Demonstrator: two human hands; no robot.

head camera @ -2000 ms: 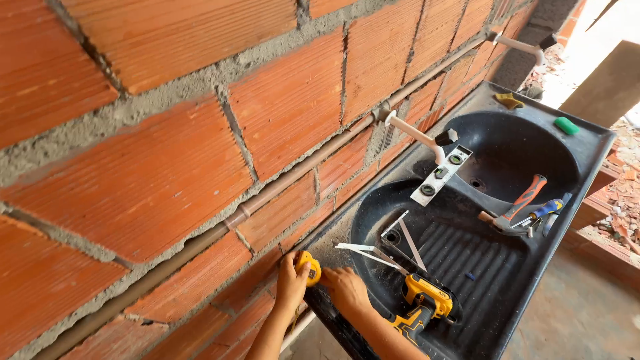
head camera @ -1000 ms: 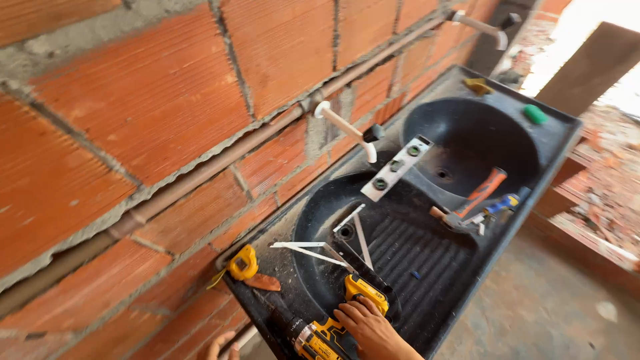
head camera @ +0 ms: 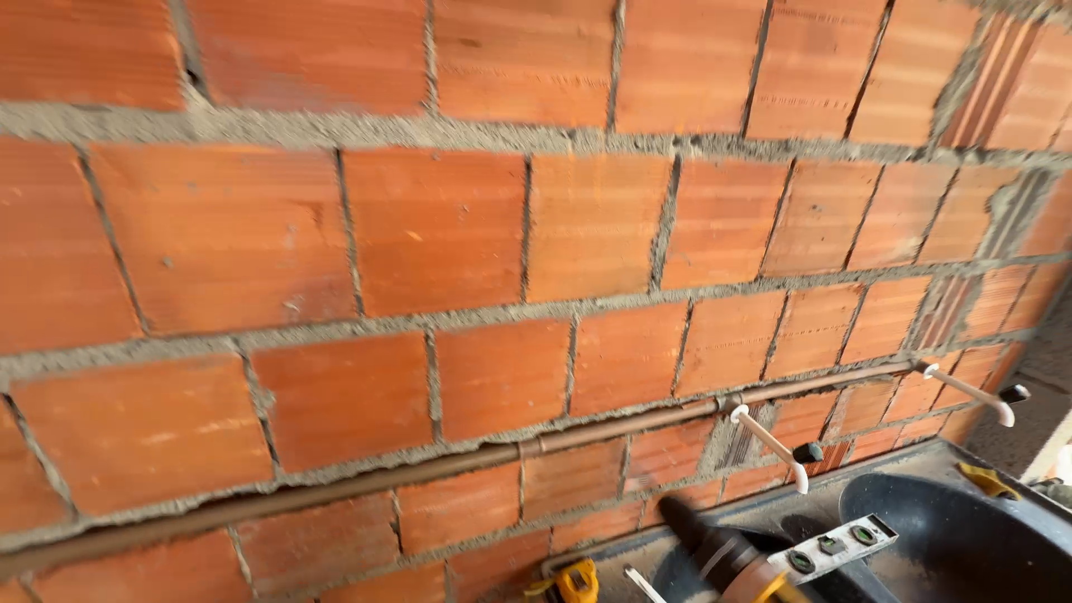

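A yellow and black power drill (head camera: 724,557) rises blurred at the bottom edge, its dark chuck pointing up and left toward the brick wall. Its handle is cut off by the frame, and neither of my hands shows. Left of the drill, a yellow tape measure (head camera: 576,581) lies on the near rim of the black double sink (head camera: 917,578). Between them the end of a white metal bracket (head camera: 643,584) is visible. A spirit level (head camera: 833,548) with several round vials lies across the sink, partly behind the drill.
A brown pipe (head camera: 494,456) runs along a groove in the hollow-brick wall (head camera: 435,234). Two white taps, a nearer one (head camera: 770,444) and a farther one (head camera: 967,391), stick out over the sink. A yellow object (head camera: 988,481) rests on the far rim.
The drill, lying in the sink under my right hand one second ago, is now raised in front of the wall. Both hands have left the view, which has swung up to the wall.
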